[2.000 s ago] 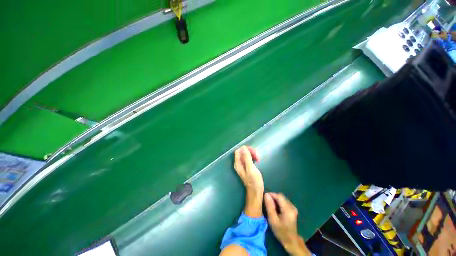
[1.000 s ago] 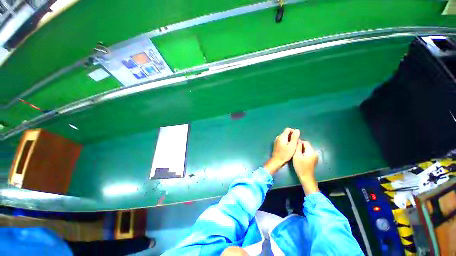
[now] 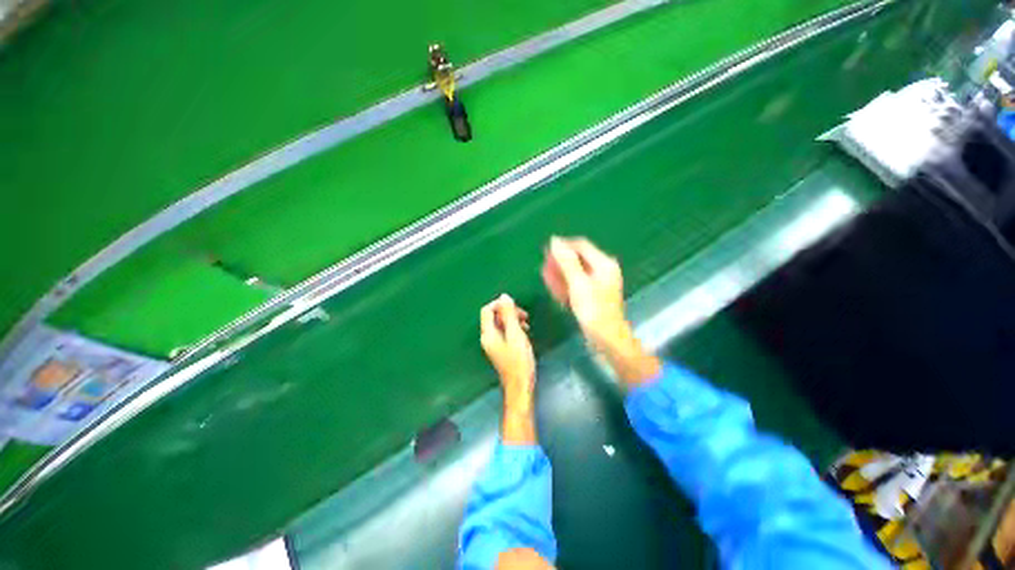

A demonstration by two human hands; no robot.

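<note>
My left hand point(image 3: 509, 340) is raised over the dark green bench point(image 3: 601, 490), its thumb and fingertips together. My right hand point(image 3: 587, 284) is a little higher and to the right, fingers curled and slightly blurred. The hands are apart. Whether either holds a tiny part cannot be made out. A small dark oval object point(image 3: 436, 441) lies on the bench left of my left forearm. A tiny pale speck point(image 3: 608, 450) lies on the bench between my forearms.
Black plastic housings point(image 3: 890, 312) stand at the right, beside a white hole tray point(image 3: 899, 125). A hazard-striped plate point(image 3: 863, 473) is at lower right. A white sheet point(image 3: 256, 557) is cut off at bottom left. A black clip point(image 3: 459, 120) hangs on the green partition point(image 3: 367, 178).
The view has turned, tilting the bench. My hands were close together a second ago; now they are apart, the right one raised higher and further forward.
</note>
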